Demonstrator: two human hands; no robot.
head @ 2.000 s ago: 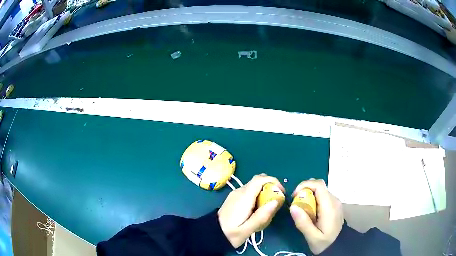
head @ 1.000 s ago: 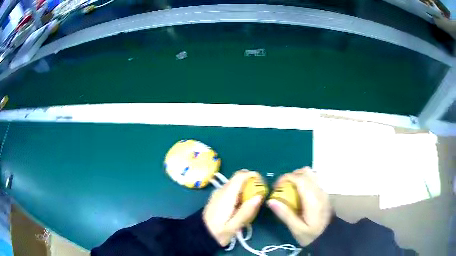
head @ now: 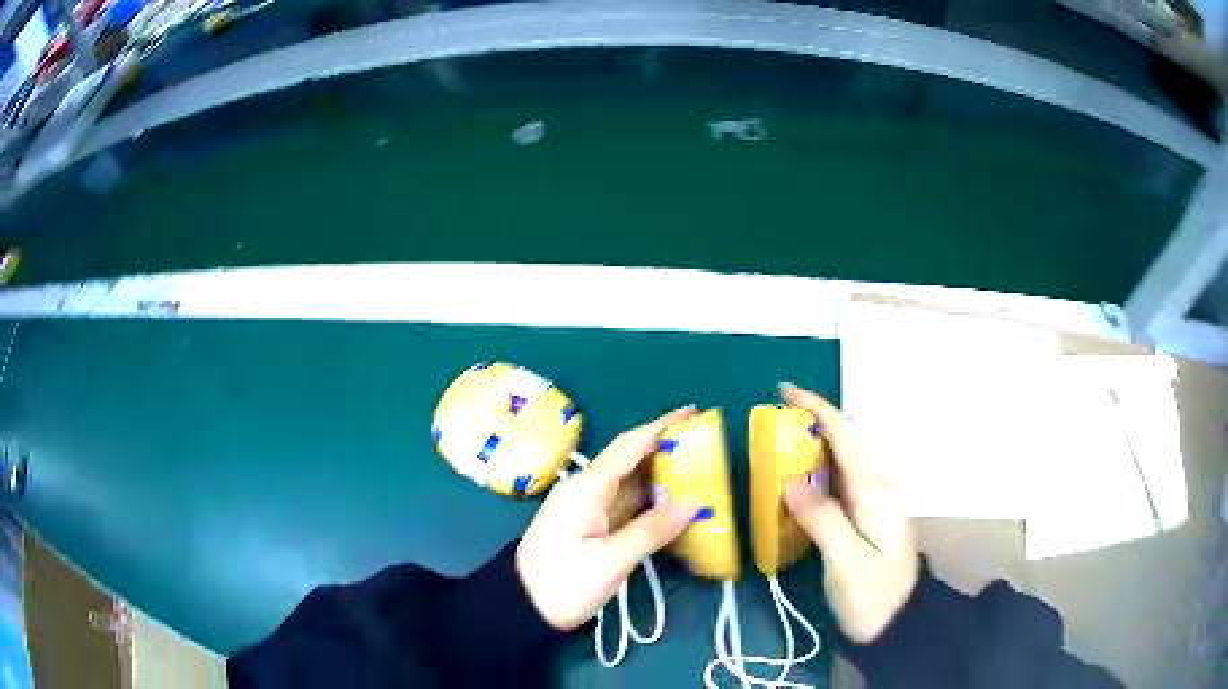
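Observation:
My left hand (head: 593,538) holds a yellow electronic unit (head: 698,495) by its left side. My right hand (head: 859,538) holds another yellow unit (head: 780,487) by its right side. The two units stand side by side, nearly upright, with a narrow gap between them. White cord loops (head: 729,653) hang from their lower ends. A third yellow unit (head: 506,428) with blue and white patches lies on the green bench left of my hands, its cord partly hidden by my left hand.
White paper sheets (head: 949,411) lie at the right, with a tinted sheet (head: 1098,464) bearing a thin line. A pale rail (head: 539,296) crosses behind the units. An open carton (head: 81,619) is at lower left. A small dark object (head: 16,474) lies at the left edge.
Both held units have turned from end-on to lengthwise, showing more of their yellow cases, with cords hanging down. They are slightly apart. The third unit still lies on the bench.

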